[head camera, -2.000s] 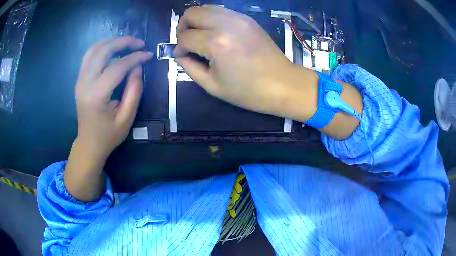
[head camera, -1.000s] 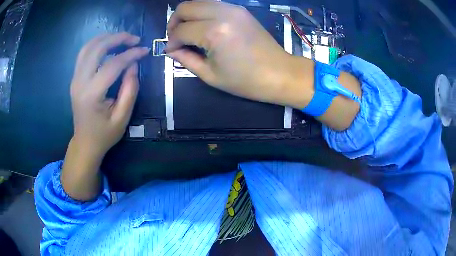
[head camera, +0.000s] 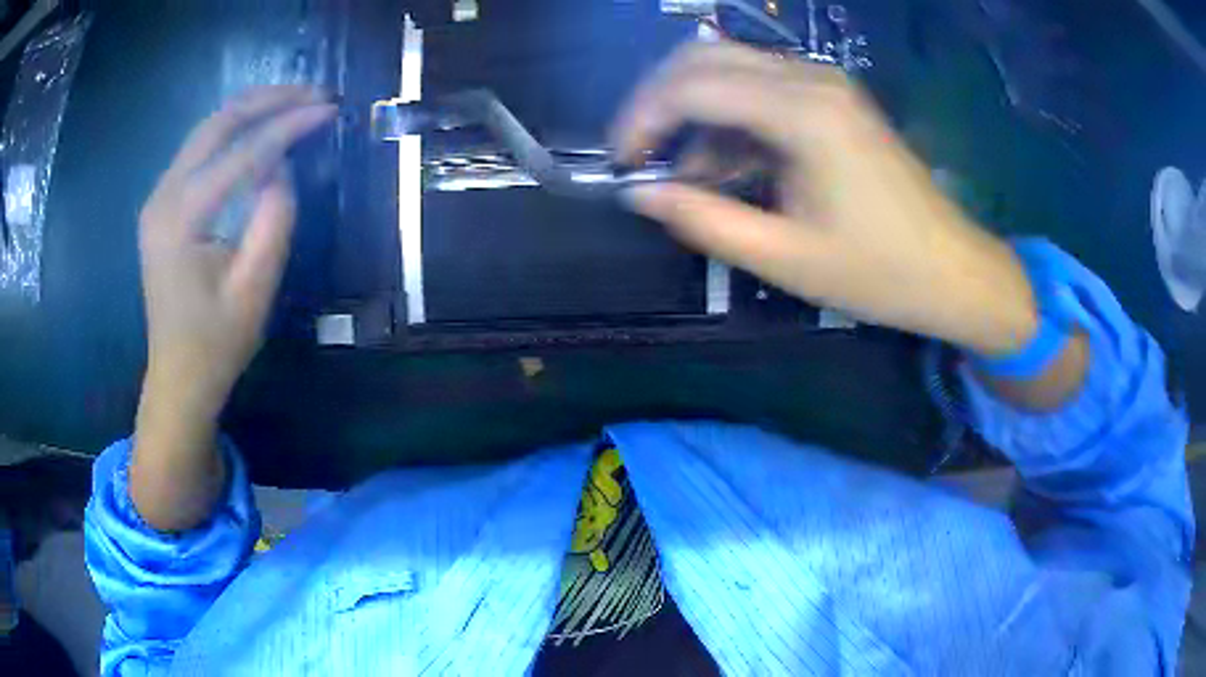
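The open tablet (head camera: 562, 251) lies in front of me with black battery panels and white strips along their edges. A grey flex cable (head camera: 509, 139) runs blurred from a small pale-framed connector (head camera: 393, 119) at the left white strip towards my right fingertips. My right hand (head camera: 794, 185) is blurred over the right half of the tablet, with thumb and index finger closed on the cable's right end. My left hand (head camera: 218, 225) is over the tablet's left side, fingers apart, holding nothing.
A clear plastic bag (head camera: 29, 172) lies at the far left. A round white fan (head camera: 1177, 238) stands at the right edge. A small tan mark (head camera: 532, 366) shows below the tablet. A blue strap (head camera: 1038, 344) is on my right wrist.
My right hand has moved right, away from the connector, and the flex cable now shows between them. My left hand has shifted slightly left. The tablet appears further left in view.
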